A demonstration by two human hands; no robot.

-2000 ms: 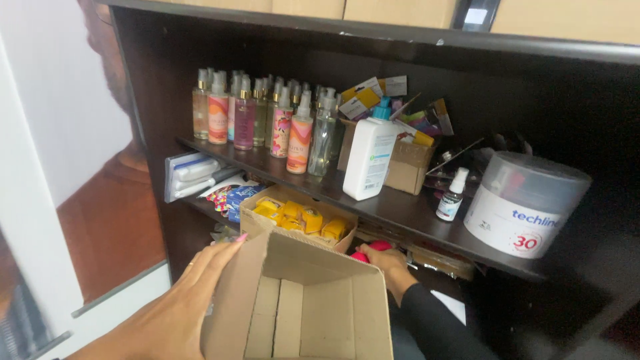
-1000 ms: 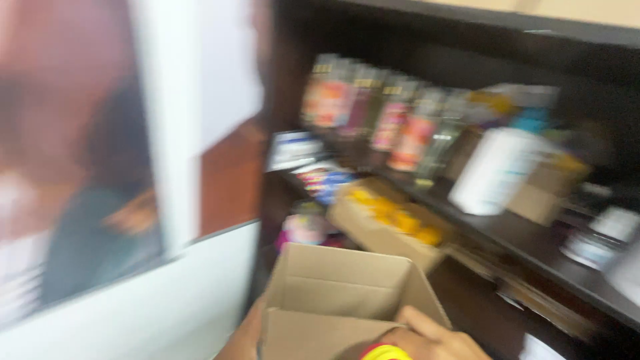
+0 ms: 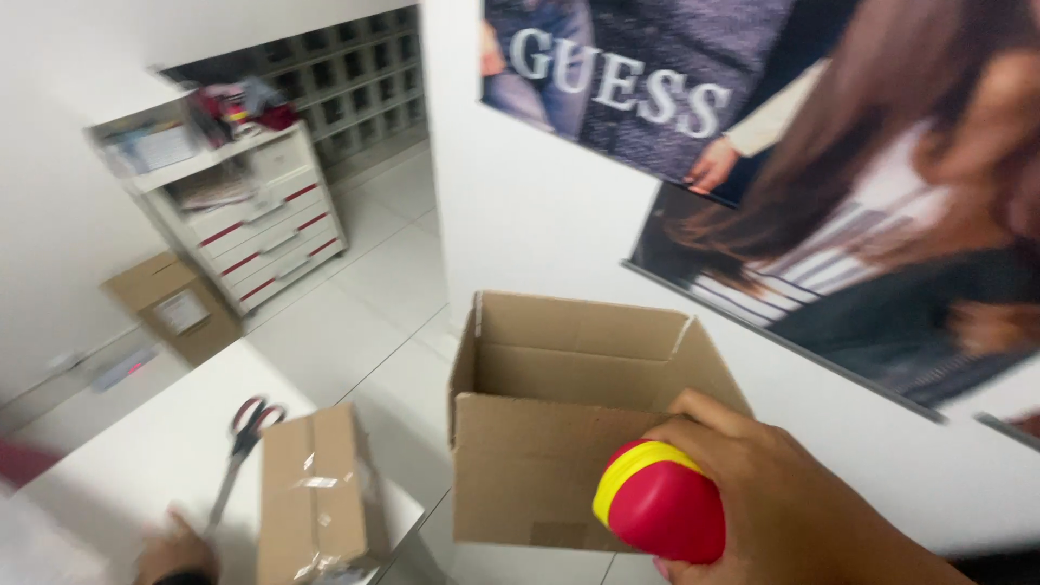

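In the head view, my right hand [image 3: 756, 479] comes in from the lower right, shut on a rounded red object [image 3: 670, 508] with a yellow band. Its fingers lie against the near right rim of an open cardboard box [image 3: 528, 471]. From this angle the box's upper inside walls show, but its bottom does not. My left hand cannot be made out; the box may hide it. At the lower left a small, blurred hand [image 3: 175, 552] with a dark band at the wrist, seemingly another person's, is by the blades of scissors [image 3: 244, 443] with dark and red handles.
A taped cardboard box [image 3: 309, 487] sits on a white table [image 3: 138, 439] beside the scissors. Behind are another carton [image 3: 175, 309] and a white drawer unit [image 3: 268, 219] bearing cloth items. A wall with large posters [image 3: 601, 106] rises on the right; tiled floor [image 3: 366, 268] shows between.
The view has swung left, away from the dark shelf to the table and posters. My right hand, at the shelf two seconds ago, is now at the box with the red and yellow object.
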